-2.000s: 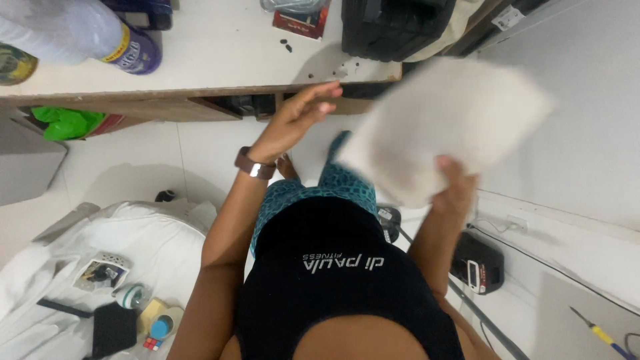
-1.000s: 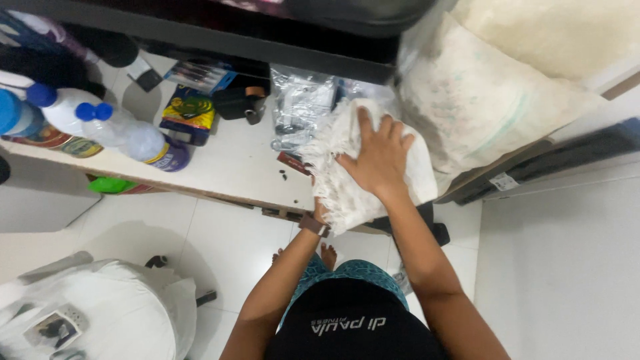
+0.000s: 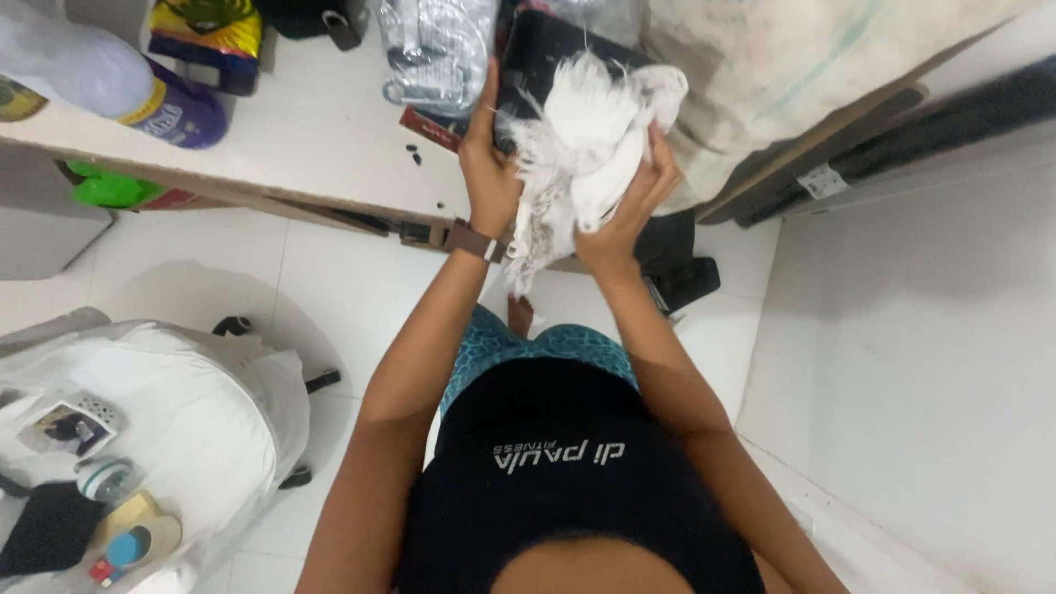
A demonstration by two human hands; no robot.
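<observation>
A bunched white fringed cloth (image 3: 598, 136) is gathered at the edge of the white shelf, over part of a black case (image 3: 532, 62). My right hand (image 3: 631, 206) grips the cloth from its right side. My left hand (image 3: 491, 169) is at the cloth's left fringe, its fingers reaching up along the left side of the black case; whether it grips the case or the cloth I cannot tell. A clear plastic bag with items inside (image 3: 441, 49) and a dark red box (image 3: 431, 128) lie just left of my left fingers.
On the shelf (image 3: 330, 157) stand a purple-labelled bottle (image 3: 177, 111) and a yellow and blue packet (image 3: 206, 41). A large off-white sack (image 3: 742, 74) rises at the right, beside the wall. A white-covered round seat on casters (image 3: 206, 404) holds small items at lower left.
The cloth, spread under my right palm one second ago, is now bunched up, with the black case showing behind it. My right hand has gone from lying flat on it to gripping its side.
</observation>
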